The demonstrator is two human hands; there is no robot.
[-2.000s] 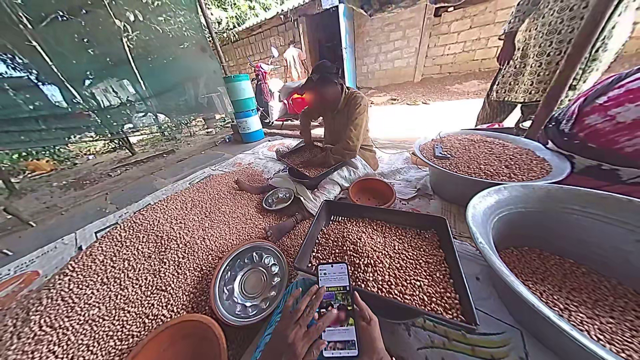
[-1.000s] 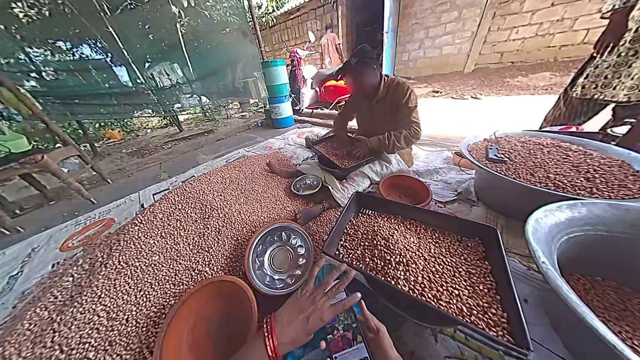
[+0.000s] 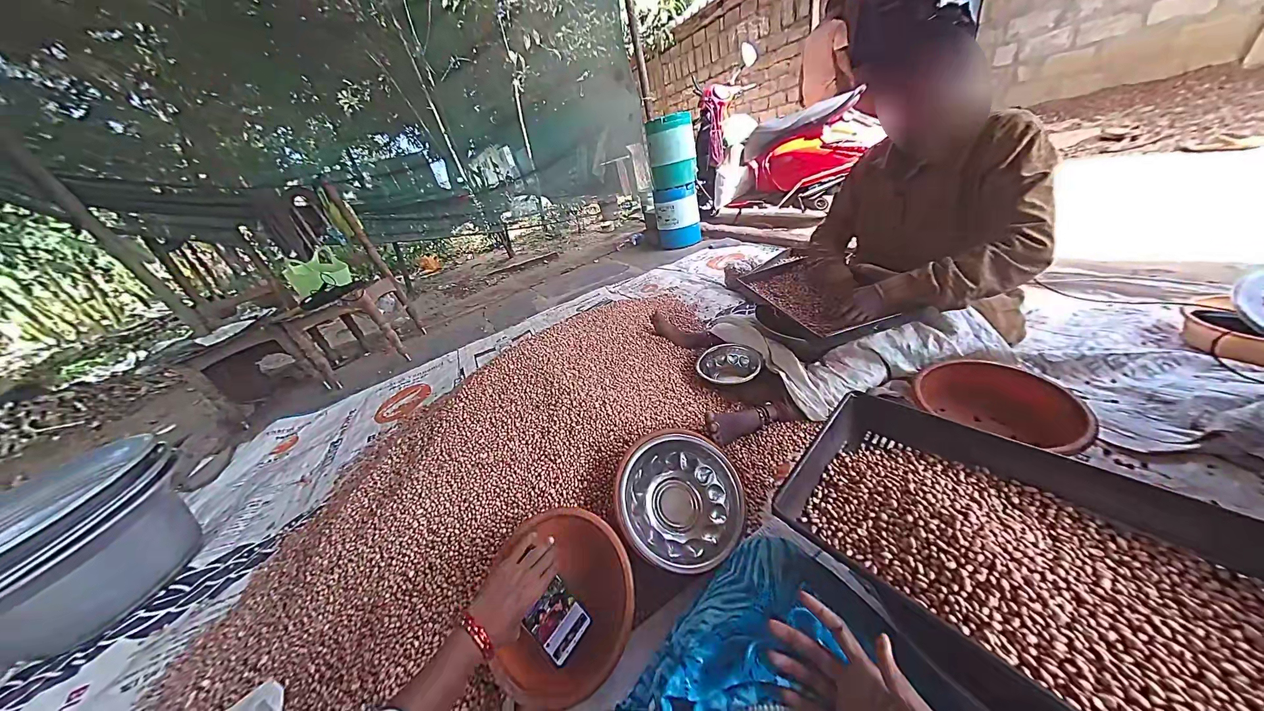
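Note:
My left hand (image 3: 515, 585), with a red bangle on its wrist, is over a terracotta-coloured bowl (image 3: 608, 602) at the lower middle. A smartphone (image 3: 557, 620) with a lit screen lies in the bowl beside that hand; whether the fingers still touch it I cannot tell. My right hand (image 3: 834, 657) is empty, its fingers spread above the blue cloth (image 3: 726, 622) on my lap. A shiny metal dish (image 3: 680, 502) stands between the bowl and a black plastic crate (image 3: 1116, 464) full of shelled nuts or beans. A wide heap of the same (image 3: 474, 444) spreads out at left.
A person (image 3: 938, 207) sits opposite with both hands in a dark tray (image 3: 790, 296). Near that person's feet are a small metal bowl (image 3: 729, 363) and another terracotta-coloured bowl (image 3: 1007, 403). A large metal pot (image 3: 94, 563) stands at the left edge; a red scooter (image 3: 800, 158) is behind.
The phone, in my hands earlier, now lies in the terracotta-coloured bowl. My left hand has moved left with it, and my right hand has come away from it. The view has turned left.

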